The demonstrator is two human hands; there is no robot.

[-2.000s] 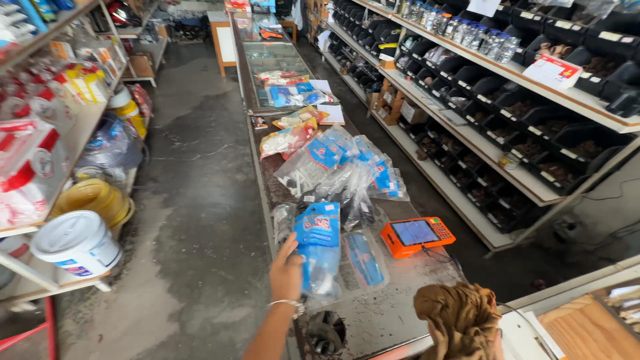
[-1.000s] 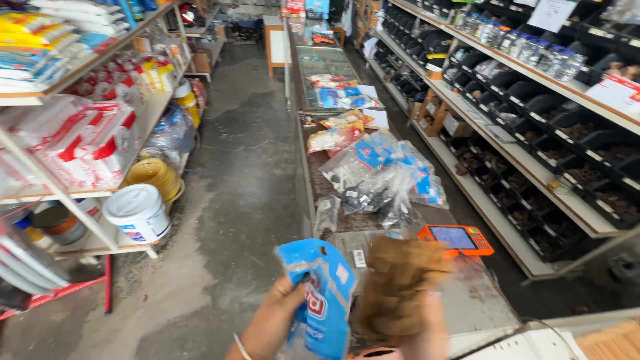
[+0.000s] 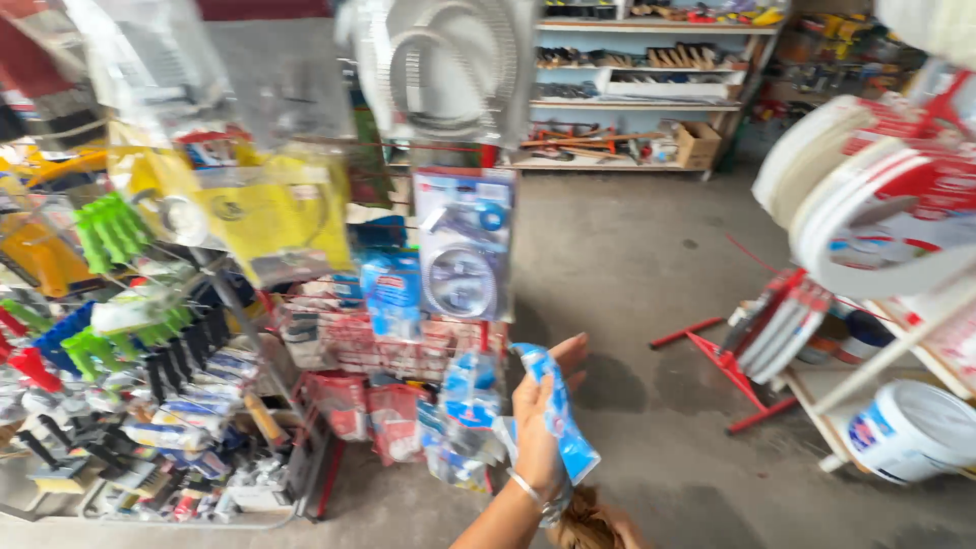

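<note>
My left hand [image 3: 537,438], with a bracelet at the wrist, holds a blue and clear plastic packet [image 3: 563,427] near the lower middle of the view. Below it, at the bottom edge, my right hand [image 3: 621,530] is partly cut off and has a crumpled brown cloth [image 3: 583,526] in its grip. Just left of my left hand hang blue and clear packets [image 3: 469,393] on a display rack. Higher on the same rack hang a blue-white packet with a coiled hose [image 3: 465,248] and another blue packet [image 3: 391,286].
Hanging packets and brushes [image 3: 187,358] fill the rack at left. A red metal stand [image 3: 736,366] stands on the floor at right, near shelving with a white bucket [image 3: 919,431] and large white rolls [image 3: 877,213]. Shelves with tools [image 3: 640,103] stand at the back.
The view has swung from the counter to a display rack. Two seconds ago the brown cloth lay at the counter's near end; now my right hand holds it. The blue packet remains in my left hand.
</note>
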